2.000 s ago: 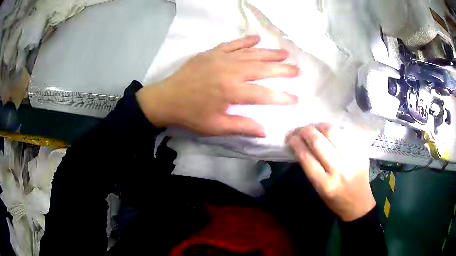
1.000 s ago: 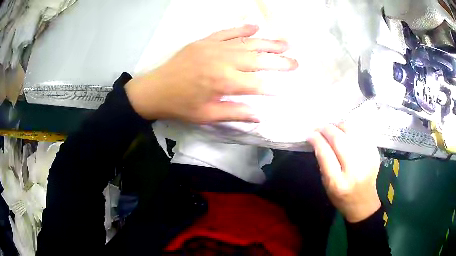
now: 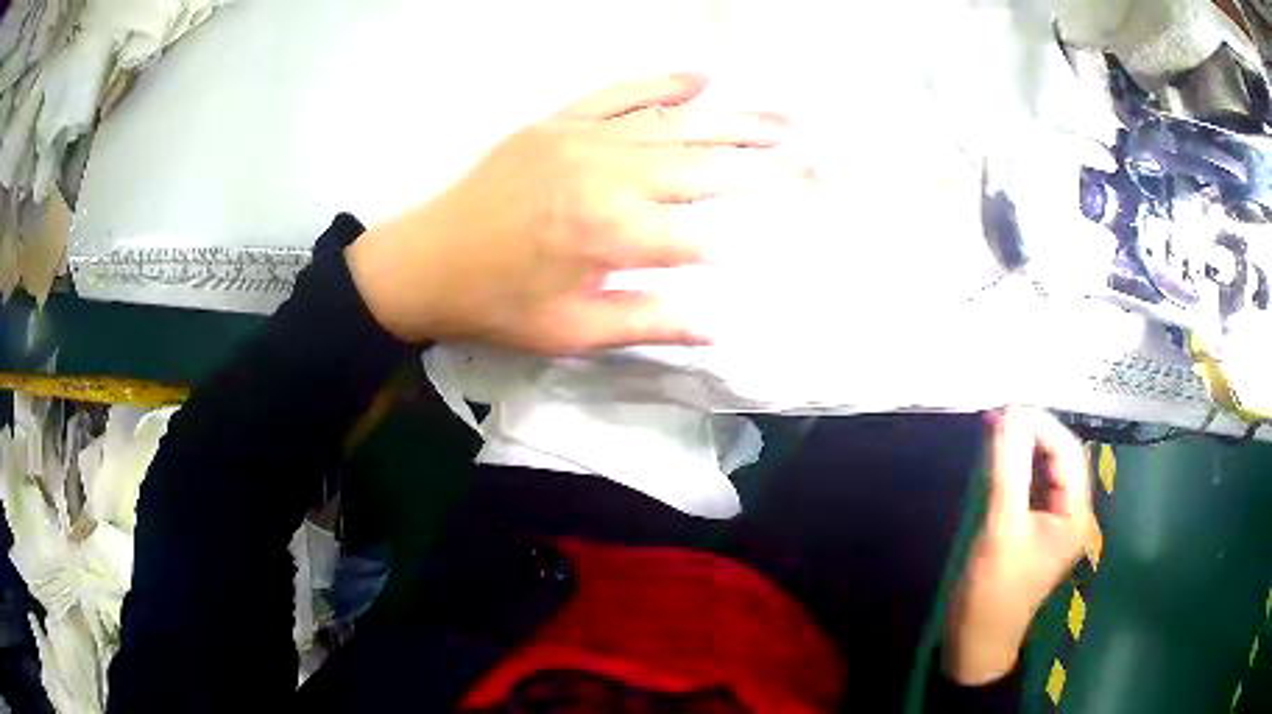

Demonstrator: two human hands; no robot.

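White cloth lies on the pale machine table in front of me, much of it lost in glare. A piece of it hangs over the front edge. My left hand lies flat on the cloth with its fingers spread, and it grips nothing. My right hand is at the table's front edge on the right, fingers bent and fingertips together. Whether it pinches a cloth edge there cannot be told. The sewing machine's metal parts stand at the right, blurred.
A ragged pile of cream pieces is at the upper left. Ruler marks run along the table's front edge. Below left are a yellow bar and a crumpled cream bundle. Green floor with yellow-black tape shows lower right.
My right hand has moved right and down, off the cloth's top to the table's front edge, its fingers now drawn together. My left hand has shifted slightly left and stays flat on the cloth.
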